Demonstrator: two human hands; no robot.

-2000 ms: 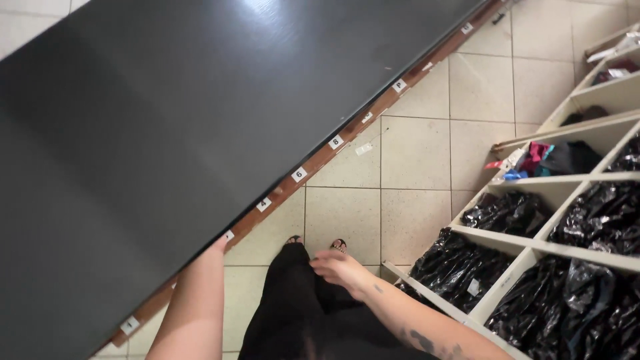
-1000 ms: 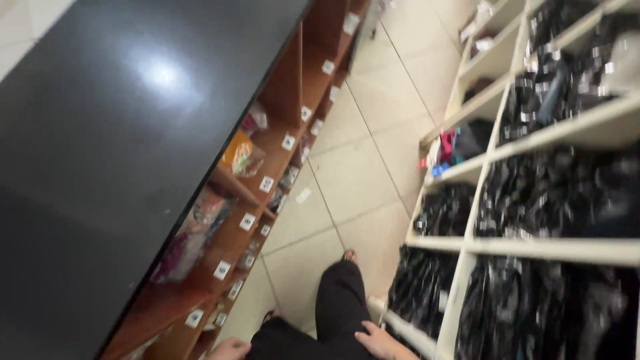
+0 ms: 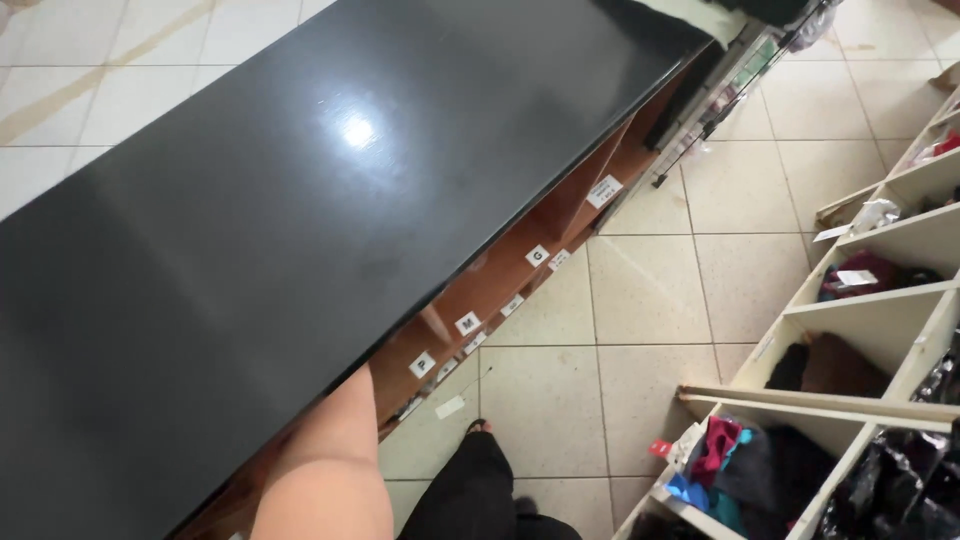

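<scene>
A long counter with a glossy dark top runs diagonally across the view, over brown wooden shelves that carry small white labels. My left forearm reaches in under the counter's edge, towards a shelf compartment, and the countertop hides the hand, so what it touches or holds cannot be seen. My right hand is outside the view. White size labels, one on the shelf edge and another nearer the arm, sit to the right of the forearm.
On the right stands a cream shelving unit with folded clothes and black plastic-wrapped items. A metal rack adjoins the counter's far end. Between them lies a tiled floor with a scrap of paper.
My left arm now reaches under the countertop; one second ago both hands were low in view, by my legs. The right hand has left the view. The view has shifted along the counter.
</scene>
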